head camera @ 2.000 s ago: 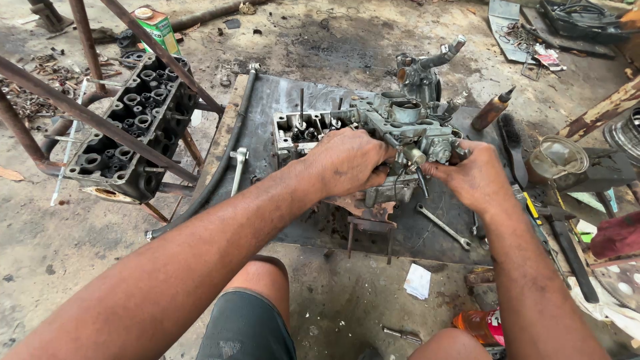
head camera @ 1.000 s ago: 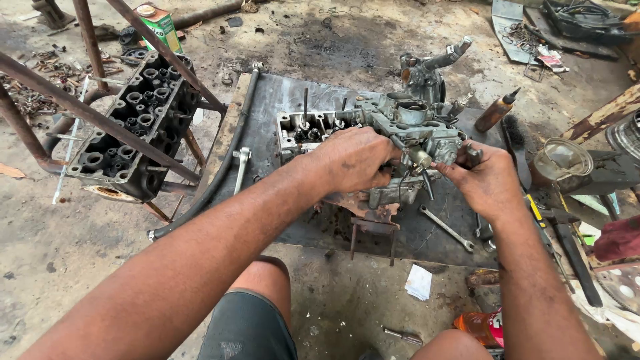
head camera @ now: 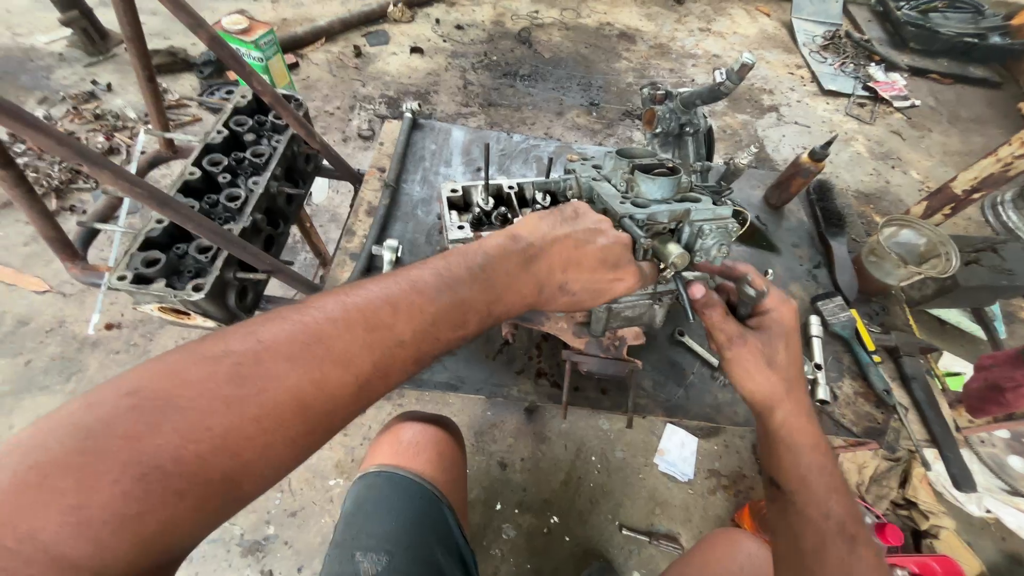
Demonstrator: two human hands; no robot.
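Note:
A carburetor point(head camera: 656, 188) with two round throats sits above a cylinder head point(head camera: 460, 212) on the dark board. My left hand point(head camera: 580, 256) reaches over the carburetor's near side, knuckles up, fingers curled beside a small brass-coloured cylinder point(head camera: 672, 256); its fingertips are mostly hidden. At the near right side is my right hand point(head camera: 740, 320), its thumb and forefinger close to a thin dark rod or hose end point(head camera: 684, 298) below the brass-coloured part. A small dark object point(head camera: 750, 298) lies within the right hand's fingers. A combination wrench point(head camera: 696, 349) lies partly behind that hand.
Another cylinder head point(head camera: 216, 200) rests in a rusty metal frame at left. Right of the carburetor are a brown bottle point(head camera: 800, 172), a black brush point(head camera: 832, 228), a paintbrush point(head camera: 848, 336), a socket tool point(head camera: 816, 360), a hammer point(head camera: 928, 400) and a jar point(head camera: 908, 252). Paper point(head camera: 677, 452) lies on the floor.
My right hand's fingers have shifted around the carburetor's near side, and the dark object in them now lies lower, nearer the palm. The left hand has stayed about in place.

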